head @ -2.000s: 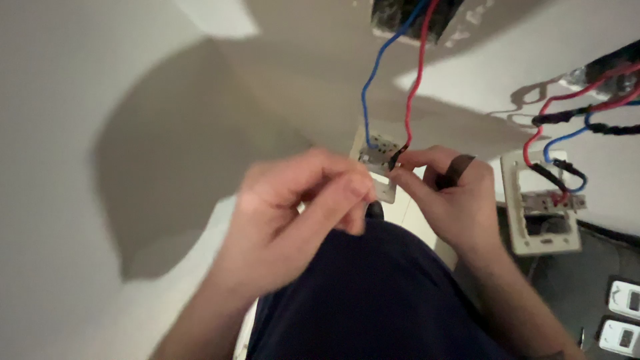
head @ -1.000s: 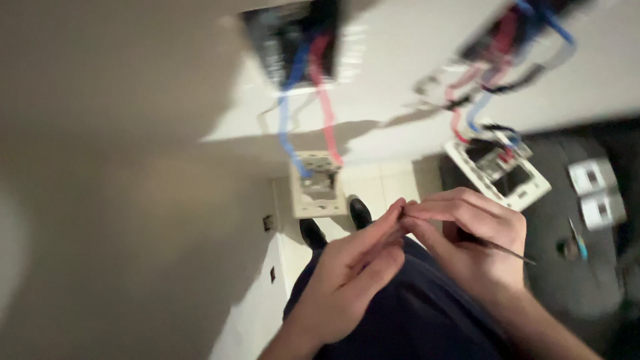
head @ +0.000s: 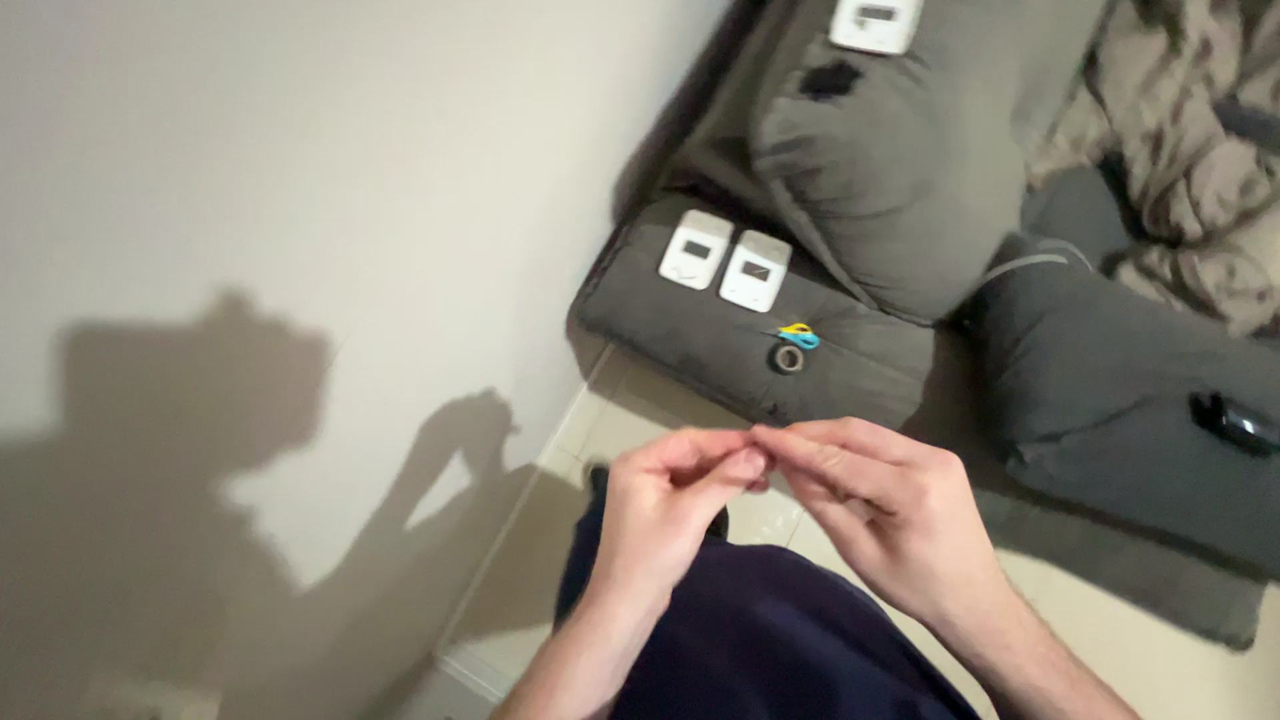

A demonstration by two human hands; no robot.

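My left hand [head: 665, 505] and my right hand [head: 880, 500] meet at the fingertips in the lower middle of the head view, in front of my dark clothing. Thumbs and fingers are pinched together; whatever small thing might be between them is hidden. Beyond the hands, on the grey sofa seat, lie scissors [head: 799, 336] with yellow and blue handles, touching or close to a dark roll of tape [head: 787, 358]. Two white wall plates, one [head: 697, 249] to the left of the other [head: 755, 271], rest farther back on the same seat.
A third white plate [head: 876, 22] lies on a grey sofa cushion [head: 890, 190] at the top. Crumpled brown fabric [head: 1190, 170] is at the upper right, a shiny black object [head: 1235, 424] at the right. A pale wall [head: 350, 180] with my shadow fills the left side.
The view has swung right from the wall boxes to the sofa. My hands have moved away from the hanging plate and its red and blue wires. The thin dark tool by my right hand no longer shows.
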